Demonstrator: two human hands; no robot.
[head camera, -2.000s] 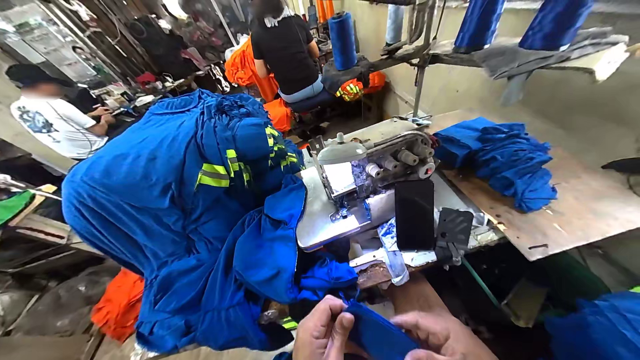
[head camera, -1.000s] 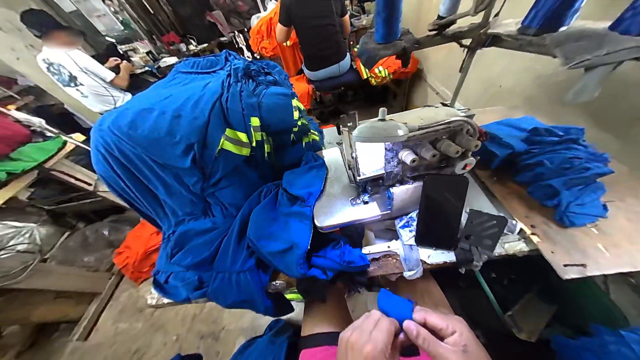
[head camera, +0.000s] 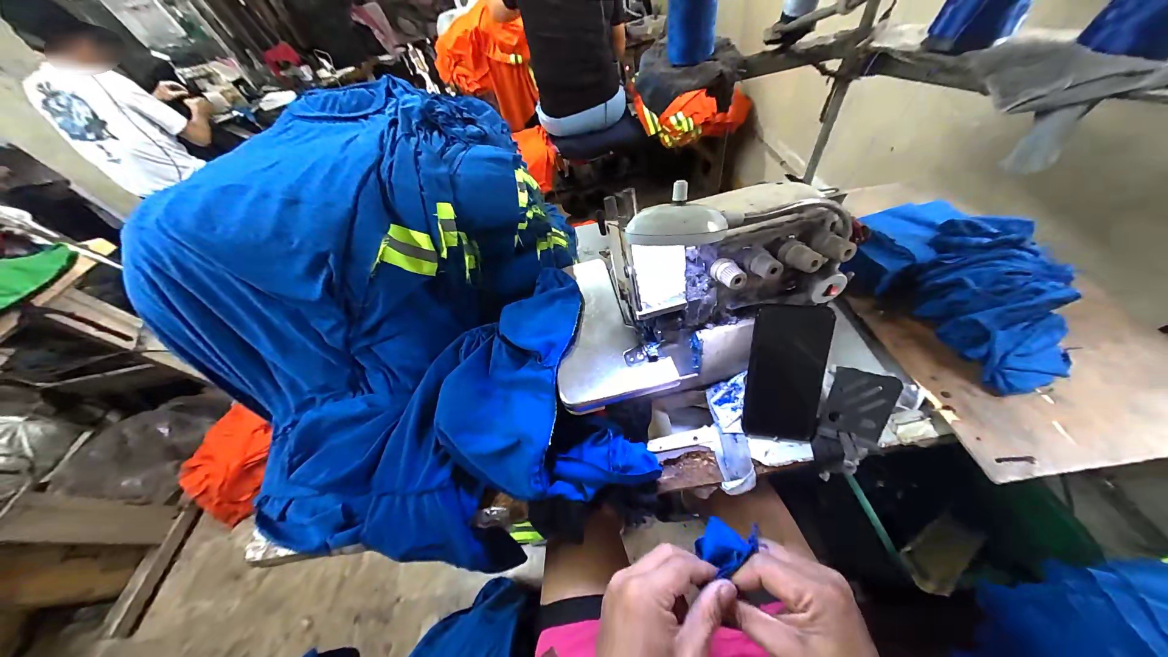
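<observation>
My left hand and my right hand meet at the bottom centre, above my lap, pinching a small piece of blue fabric between their fingertips. In front of them stands an overlock sewing machine, its lamp lighting the metal bed plate. A big heap of blue garments with yellow and silver reflective tape lies to the machine's left, one garment's edge reaching onto the bed plate. A black smartphone leans at the machine's front edge.
Crumpled blue fabric pieces lie on a wooden board at the right. Orange cloth is on the left floor. Thread cones stand on a rack above. One person stands at the far left; another sits behind the machine.
Both hands have stayed together on the blue fabric; the piece looked longer and flatter two seconds ago and is now bunched between the fingertips. The view has shifted somewhat.
</observation>
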